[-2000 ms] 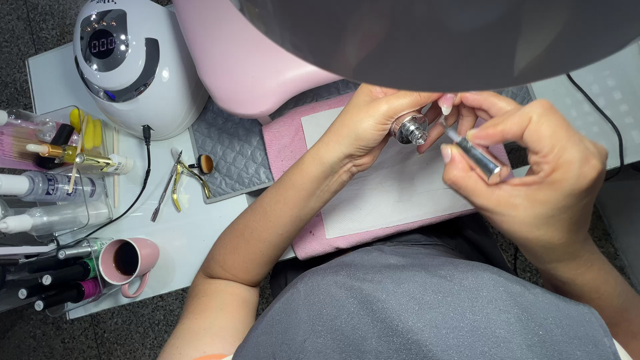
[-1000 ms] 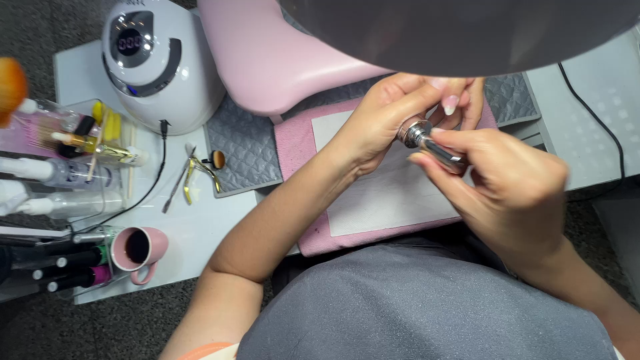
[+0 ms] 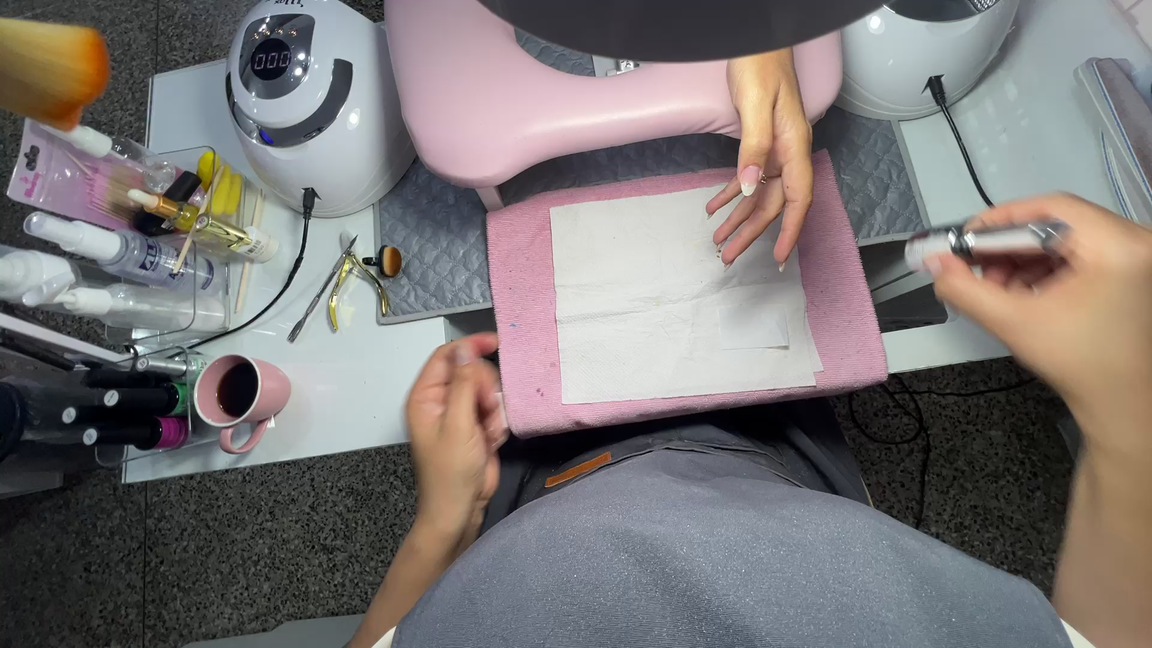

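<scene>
My right hand, at the right, grips a small silver-capped bottle, blurred by motion. My left hand is by the left edge of the pink towel, its fingers curled; whether something small is between them cannot be told. White paper sheets lie on the towel. Over them hangs another person's hand, palm up with long nails and a ring, reaching across the pink padded armrest.
At left stand a white nail lamp, bottles, a pink mug of dark liquid, a cuticle pusher and gold nippers. A second lamp stands upper right; a dark round shade covers the top.
My left hand has let go of the other person's hand and moved down to the left. My right hand has moved away to the right with the silver-capped bottle. The view has shifted.
</scene>
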